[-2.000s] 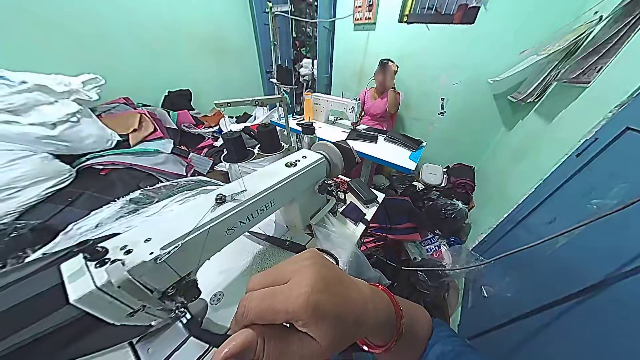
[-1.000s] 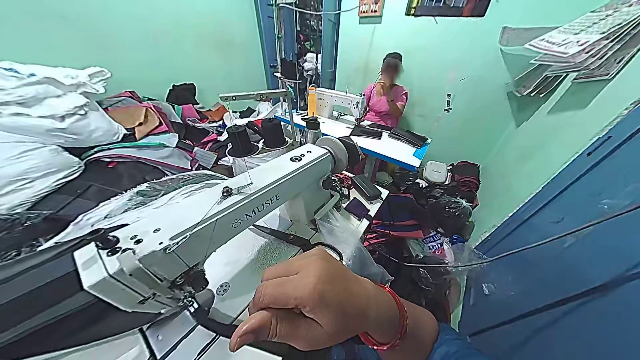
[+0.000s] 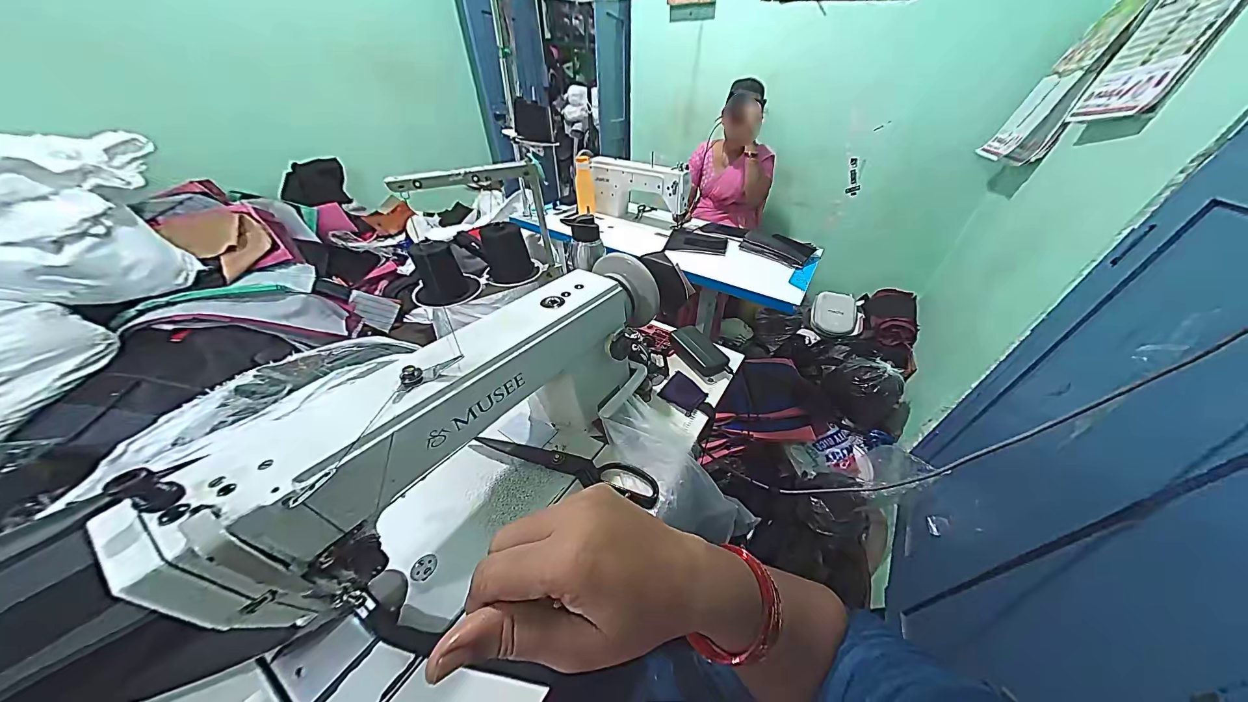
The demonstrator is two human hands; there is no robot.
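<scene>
My right hand, in a red bangle and a blue sleeve, is palm down with curled fingers beside the needle area of a white sewing machine. A dark fabric strip runs from near the presser foot to under my thumb; whether my fingers grip it is hidden. Black-handled scissors lie on the machine bed just beyond my knuckles. Dark and grey fabric lies left of the machine head. My left hand is out of view.
Black thread cones stand behind the machine. Cloth and white bundles are heaped at left. Another person sits at a second sewing machine. Plastic bags crowd the floor beside a blue door; a cable crosses in front.
My right hand has stayed beside the needle area, with slight shifts of thumb and fingers. The other person's raised hand has come down from the side of the head to the chin.
</scene>
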